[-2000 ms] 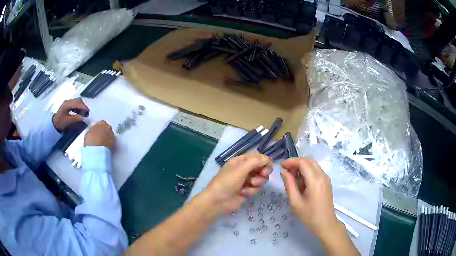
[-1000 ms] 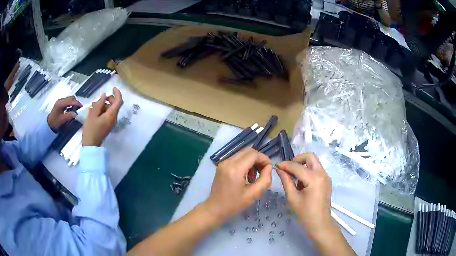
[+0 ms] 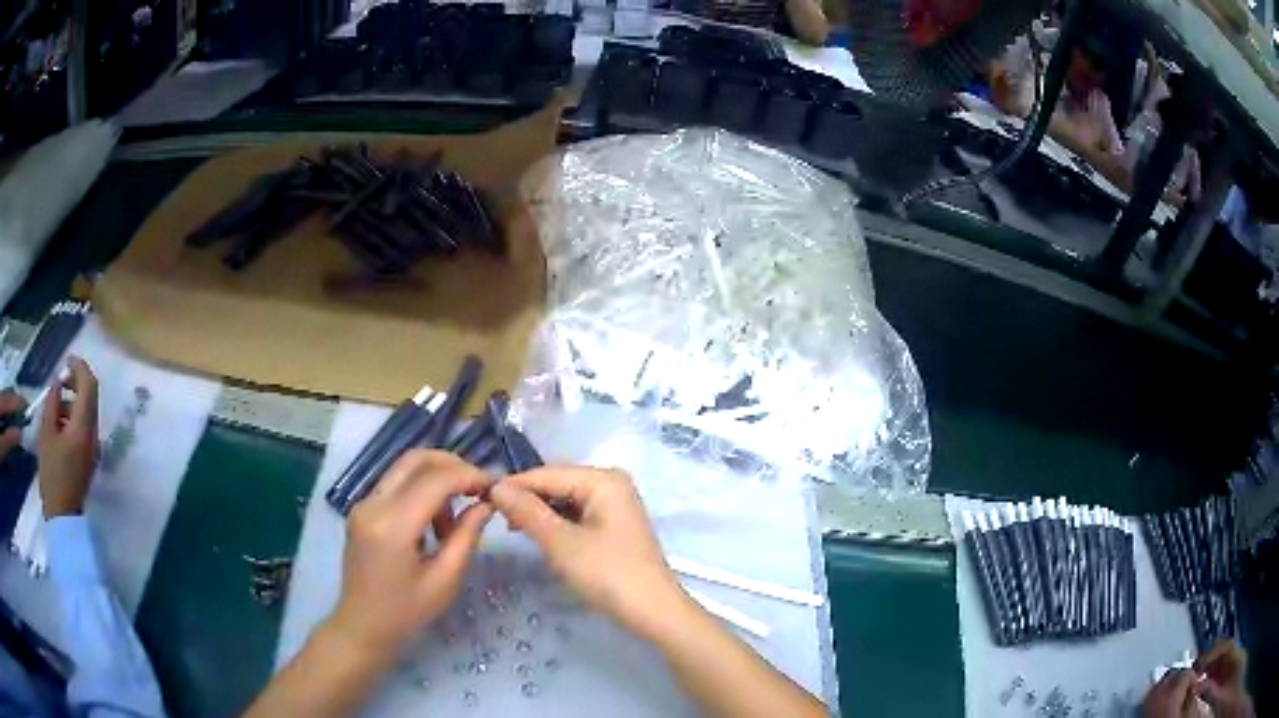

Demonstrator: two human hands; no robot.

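Note:
My left hand [image 3: 410,544] and my right hand [image 3: 600,544] meet fingertip to fingertip above the white sheet [image 3: 330,596]. Thumbs and forefingers pinch a tiny piece that looks like a metal fitting; it is mostly hidden by the fingers. Small silvery fittings [image 3: 522,648] lie scattered on the sheet below my hands. Black tubes with white rods in their ends [image 3: 376,456] lie just beyond my left hand. More black tubes [image 3: 491,432] lie loosely beside them, close behind my fingers. Two white rods [image 3: 750,581] lie right of my right hand.
Brown paper [image 3: 211,330] bears a heap of black tubes [image 3: 372,211]. A clear bag of white pieces [image 3: 715,309] lies ahead. Dark metal pieces [image 3: 267,575] lie on the green surface. Rows of rod-fitted tubes [image 3: 1055,575] and another person's hands [image 3: 1199,687] are at right; a blue-sleeved neighbour [image 3: 87,617] works left.
The view has turned right, so everything appears shifted left and more of the right side shows. My fingertips, apart two seconds ago, are now together.

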